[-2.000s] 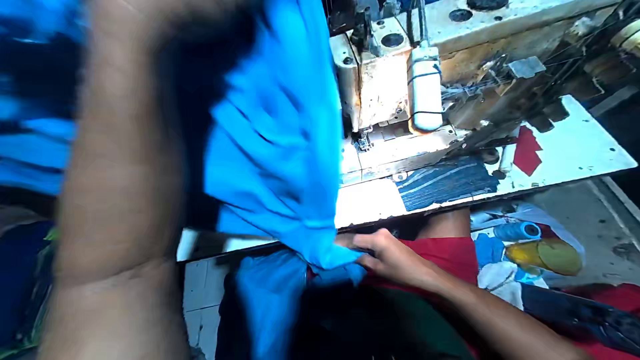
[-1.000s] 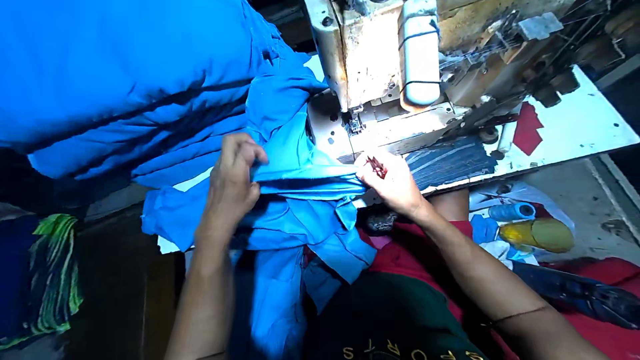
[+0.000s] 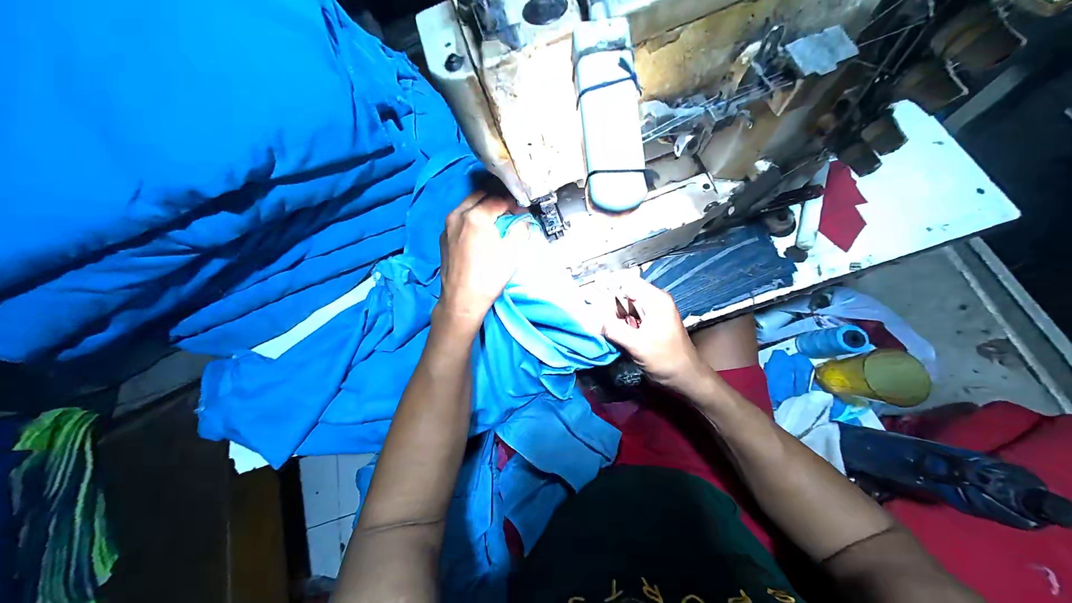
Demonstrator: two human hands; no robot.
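Note:
A bright blue fabric garment (image 3: 548,322) lies bunched between my two hands, its upper edge close to the presser foot (image 3: 551,219) of a worn white sewing machine (image 3: 536,109). My left hand (image 3: 477,251) grips the fabric just left of the presser foot. Lower and to the right, my right hand (image 3: 649,327) pinches the fabric's right edge; a small dark-and-red item, perhaps thread snips, shows within its fingers. More of the blue cloth hangs over the table's front edge towards my lap.
A tall stack of blue fabric (image 3: 167,151) stands left of the machine. On the white table (image 3: 946,193) is a red fabric scrap (image 3: 842,205). Below it sit a blue thread cone (image 3: 829,342) and a yellow cone (image 3: 875,377). Green striped cloth (image 3: 67,486) hangs at the lower left.
My left hand has moved right and up to the presser foot, bringing the fabric with it. The fabric stretched between my hands a second ago is now bunched beside the machine.

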